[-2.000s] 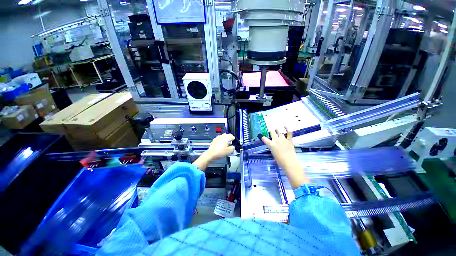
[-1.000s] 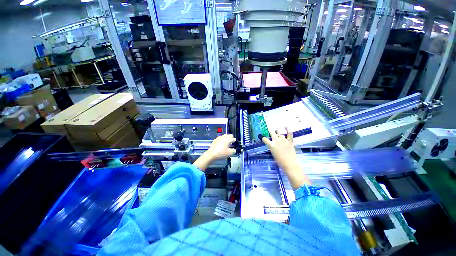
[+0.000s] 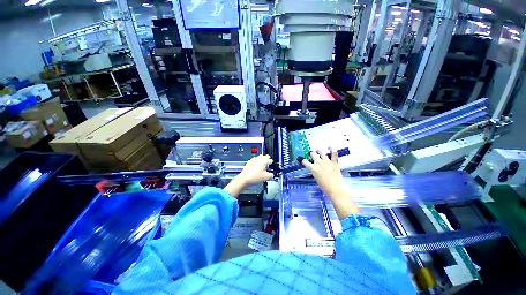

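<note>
A clear packing tube lies across the lower edge of the white sloped plate, with a short dark row of components showing right of my right hand. My left hand has its fingers closed on the tube's left end, at the right end of the feed track. My right hand rests over the tube, thumb and fingers spread along it; whether it grips is unclear. The green strip is just behind my right fingertips.
A control box and white fan stand ahead. A blue bin with tubes, a black crate and cartons are at left. A tube rack is at right, and a bowl feeder stands behind.
The dark component row right of my right hand has shortened and its end has moved left. Both hands stay in nearly the same place.
</note>
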